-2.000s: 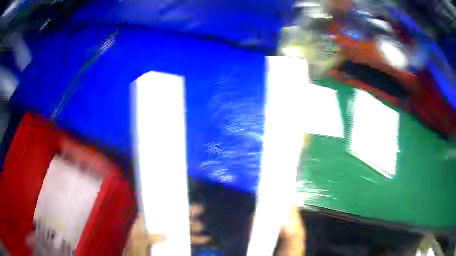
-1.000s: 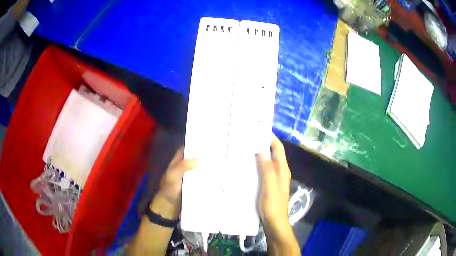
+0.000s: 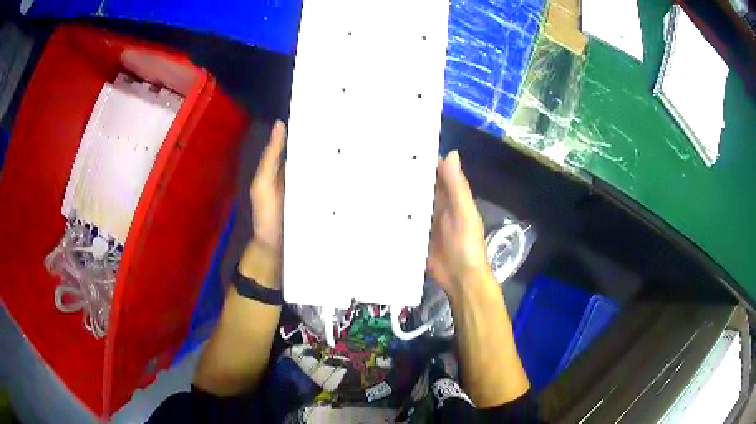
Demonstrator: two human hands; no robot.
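Two long white power strips (image 3: 361, 157) lie side by side, upright in front of me, with rows of small holes on the near face. Their top ends are cut off by the picture's edge. My left hand (image 3: 268, 195) holds the left side. My right hand (image 3: 454, 228) holds the right side, fingers extended along the edge. White cords (image 3: 406, 325) come out at the bottom ends. A looped white cord in clear plastic (image 3: 507, 247) hangs to the right of my right hand.
A red tote bin (image 3: 153, 248) at left holds white bars (image 3: 124, 157) and bagged cords (image 3: 83, 273). The bench has blue sheeting (image 3: 489, 62) and green matting (image 3: 638, 141) with a notebook (image 3: 696, 87). A blue tote (image 3: 551, 323) and a brown carton (image 3: 646, 364) are at lower right.
The two strips, apart at first, were brought together. Since then the strips have moved nearer and up in view, and their row of end slots has left the picture.
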